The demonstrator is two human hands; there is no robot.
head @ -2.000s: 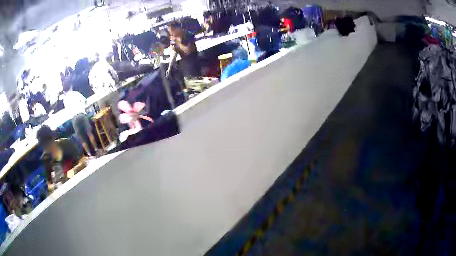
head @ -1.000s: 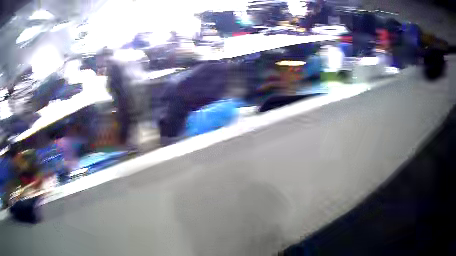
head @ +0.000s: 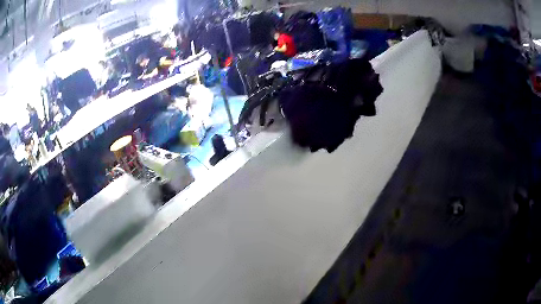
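Neither of my hands is in the picture. A long pale grey partition lies nearest in front of me, running from the lower left to the upper right. Dark garments hang over its top edge near the upper middle. What the partition's lower side meets is too dark to tell.
Beyond the partition are a long bright worktable, a round-topped stool and a white panel. A person in red is at the back. A dark floor with a faint yellow-black line runs along the right.
The view has moved along the partition. The dark garments over its edge are now nearer and larger. The blue item and the pink shape beyond it have left the picture.
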